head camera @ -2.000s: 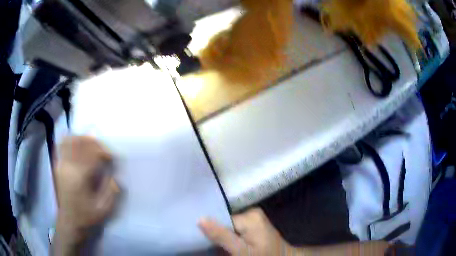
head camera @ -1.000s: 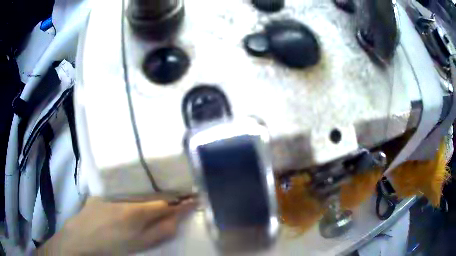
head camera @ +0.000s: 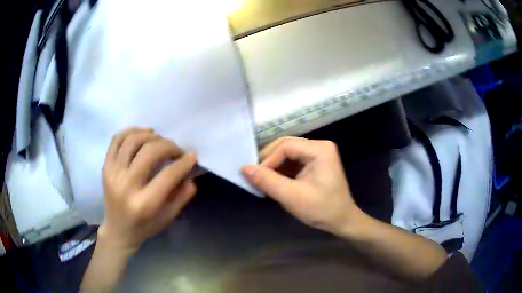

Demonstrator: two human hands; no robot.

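A large white garment panel (head camera: 166, 86) lies over the table and hangs past its front edge, with its near corner between my hands. My left hand (head camera: 146, 180) pinches the panel's lower edge between thumb and fingers. My right hand (head camera: 306, 180) pinches the right edge near the pointed corner between thumb and forefinger. The panel's far end fades into bright light at the top. The needle and presser foot are out of the picture.
Black-handled scissors (head camera: 430, 26) lie at the table's back right, beside a teal tray (head camera: 491, 37). Ruler marks run along the table's front edge (head camera: 343, 106). White panels with black stripes (head camera: 420, 171) hang at the right; more pieces (head camera: 37, 171) lie at the left.
The view has swung down from the machine head to the panel and the table's front edge. Both hands now hold the panel's near edge; a second ago one hand was partly behind the machine head.
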